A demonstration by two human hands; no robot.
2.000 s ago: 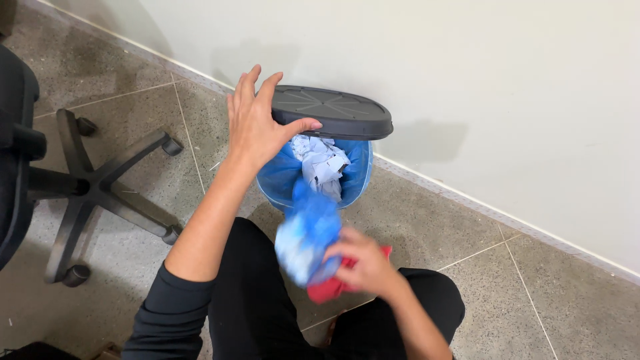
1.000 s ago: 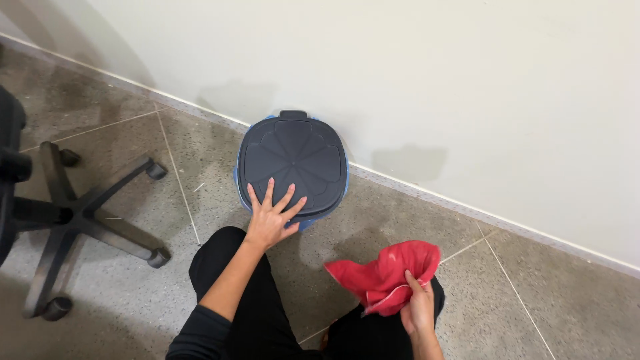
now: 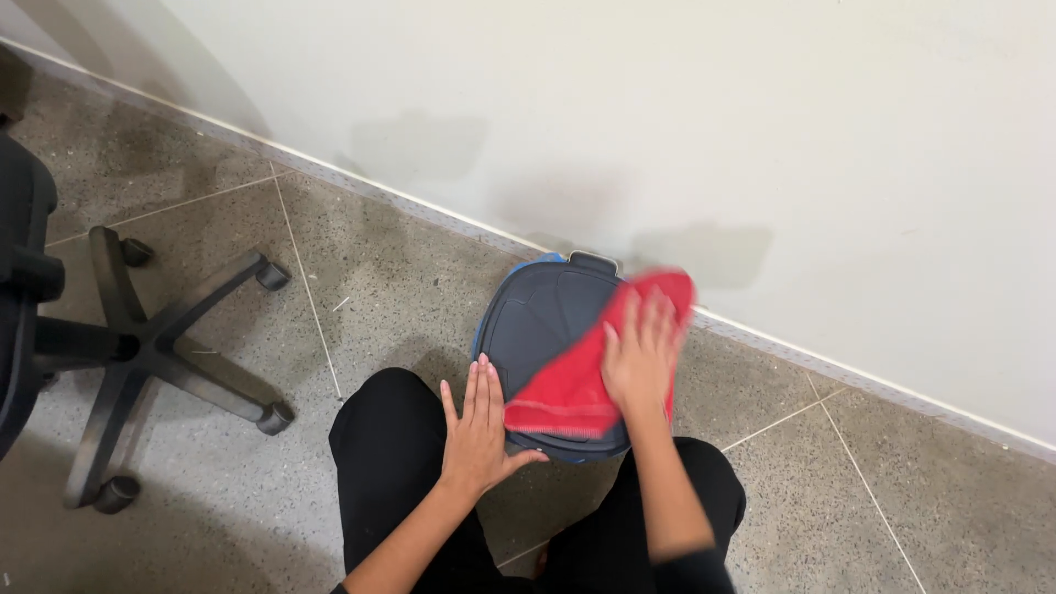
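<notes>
A trash bin with a dark grey plastic lid [image 3: 540, 318] stands on the floor between my knees and the wall, its lid down. Blue material [image 3: 482, 326] shows around the lid's rim. My left hand [image 3: 478, 433] rests at the lid's near left edge, fingers apart, holding nothing. Under my right hand [image 3: 642, 355] a red cloth [image 3: 569, 388] lies across the right half of the lid; the palm presses it flat with the fingers spread, slightly blurred. What is inside the bin is hidden.
A white wall [image 3: 742, 165] with a baseboard runs diagonally behind the bin. To the left stands a black office chair, its wheeled base [image 3: 140, 351] on the speckled floor [image 3: 247, 478]. My black-clothed knees flank the bin.
The lid, tilted up by my left hand two seconds ago with paper scraps visible inside, is down. The red cloth has moved from beside the bin onto the lid. My left hand has shifted to the lid's edge.
</notes>
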